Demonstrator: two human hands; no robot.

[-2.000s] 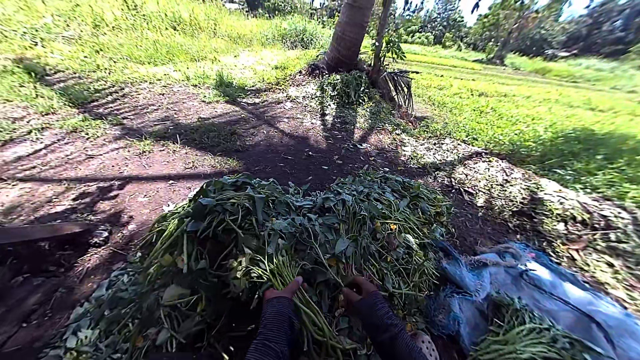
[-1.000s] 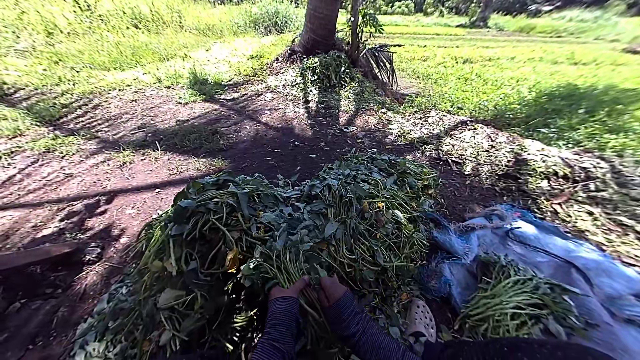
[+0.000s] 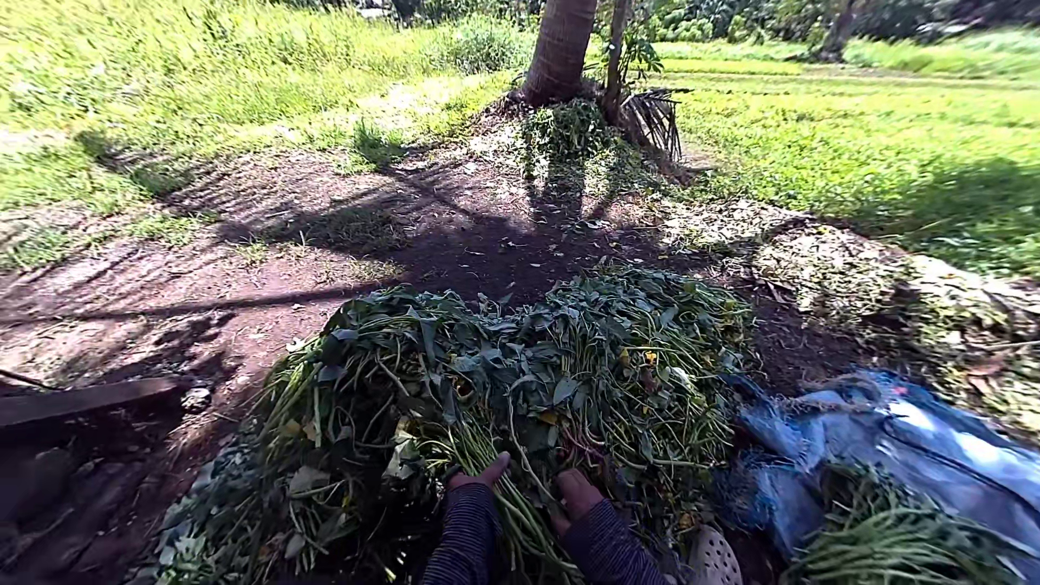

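Observation:
A large heap of leafy green stems (image 3: 487, 349), with long stalks and a few yellowed leaves, lies in front of me. My left hand (image 3: 481, 473) is closed around a bundle of long green stalks (image 3: 516, 512) at the near side of the heap. Just right of it, my right hand (image 3: 577, 494) touches stems, its fingertips partly hidden among them; whether it grips any is unclear. Striped dark sleeves cover both forearms. At the lower right, a bunch of cut green stalks (image 3: 910, 532) lies on a blue and white plastic sheet or sack (image 3: 934, 455).
A perforated clog (image 3: 715, 556) shows beside the heap's lower right. On the left a wooden plank (image 3: 89, 400) lies over dark soil. A tree trunk (image 3: 561, 53) stands beyond the shaded dirt, with leaf litter (image 3: 837, 272) to the right and grass behind.
My hands were close together among the stems one second ago and are now apart. The stalk bundle at my left hand shows more plainly.

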